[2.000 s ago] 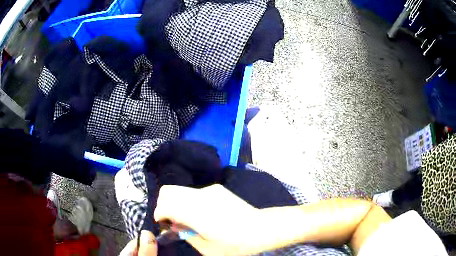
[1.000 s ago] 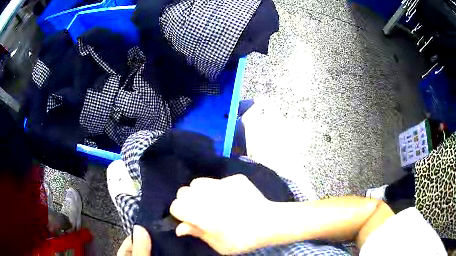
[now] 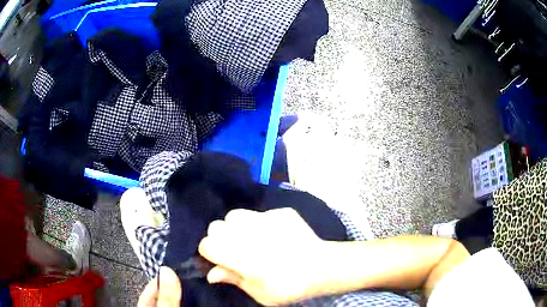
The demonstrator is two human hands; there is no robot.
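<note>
The navy garment piece [image 3: 210,180] lies over my lap, on blue-and-white checked clothing [image 3: 153,240]. My left hand [image 3: 161,291] is cut off by the bottom edge; its visible digits pinch the navy cloth. My right hand [image 3: 261,255] is closed like a fist over the cloth, just right of my left hand. A small, blurred greyish shape, likely the blades of the thread scissors [image 3: 192,265], points from it towards my left hand; the handles are hidden in the fist. Loose threads are too fine to see.
Beyond my lap, a blue crate [image 3: 273,126] holds a pile of navy and gingham garments [image 3: 159,120], some over its rim. A red plastic stool [image 3: 57,291] and a person's shoe [image 3: 78,246] are at left. At right are a printed box [image 3: 490,171] and leopard-print cloth [image 3: 522,222].
The light-blue handle seen at my right hand two seconds ago is now hidden. My right hand has turned knuckles up and moved slightly up. The view has shifted, showing more of the red stool.
</note>
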